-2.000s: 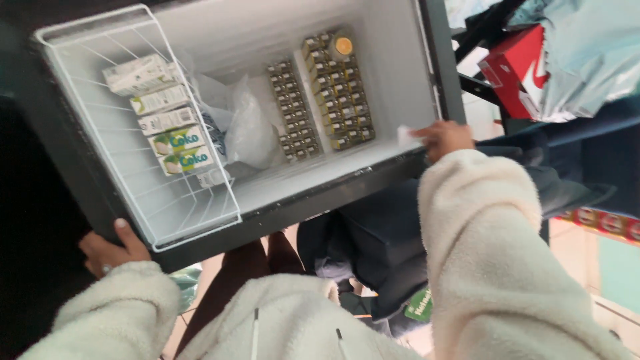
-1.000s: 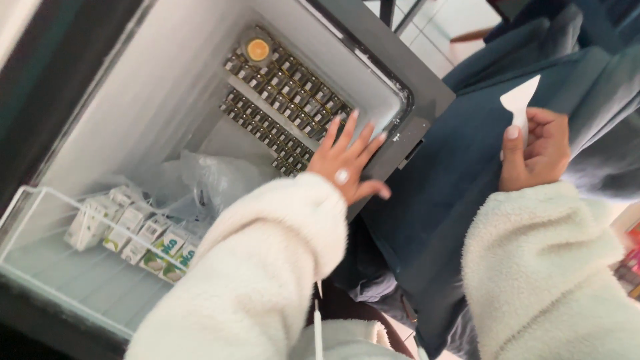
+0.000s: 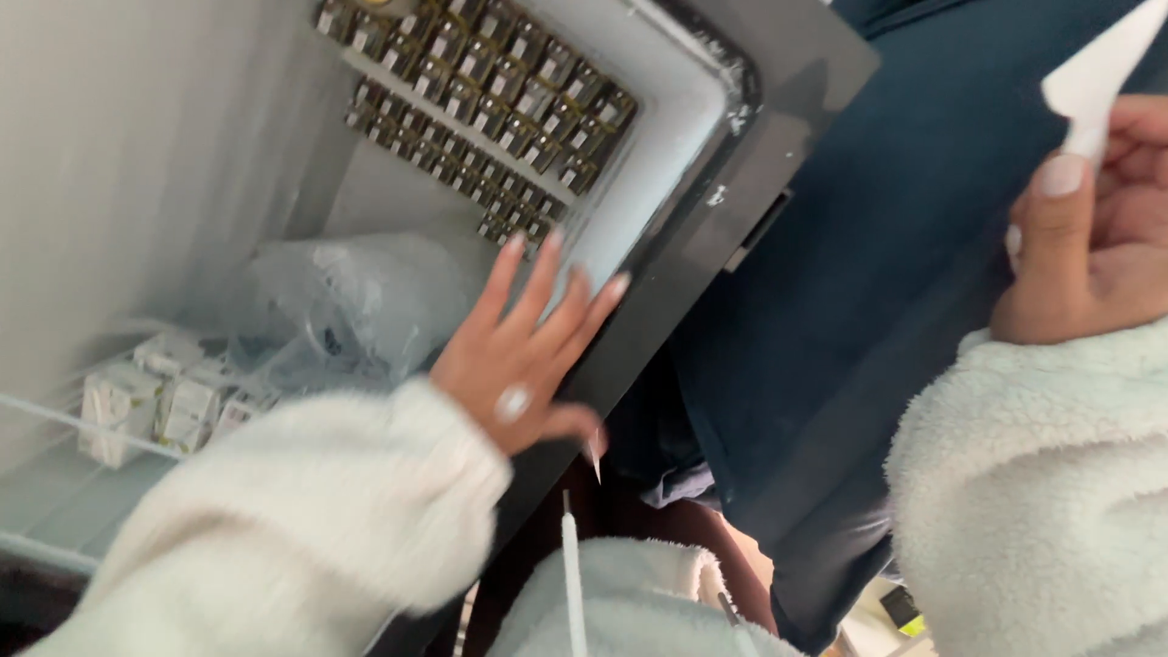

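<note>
In my right hand [image 3: 1086, 228], at the right edge, is a small white plastic scraper [image 3: 1100, 78], gripped by its handle with the blade pointing up. My left hand [image 3: 529, 356], wearing a ring, is spread with nothing in it over the near rim of a chest freezer [image 3: 657, 246]. White frost bits cling to the freezer's dark rim and seal at the top corner. Rows of small dark packs [image 3: 493, 82] stand inside, split by a pale divider. A clear plastic bag [image 3: 365, 292] lies inside, left of my left hand.
White cartons [image 3: 128, 411] sit in a white wire basket [image 3: 82, 424] at the freezer's lower left end. Dark blue fabric [image 3: 849, 274] hangs beside the freezer, between my two hands. Part of the floor shows at the bottom right.
My left hand has left the freezer's left rim and come over the near rim. My right hand has left the right-hand rim and is raised with the scraper. The view has turned and moved closer.
</note>
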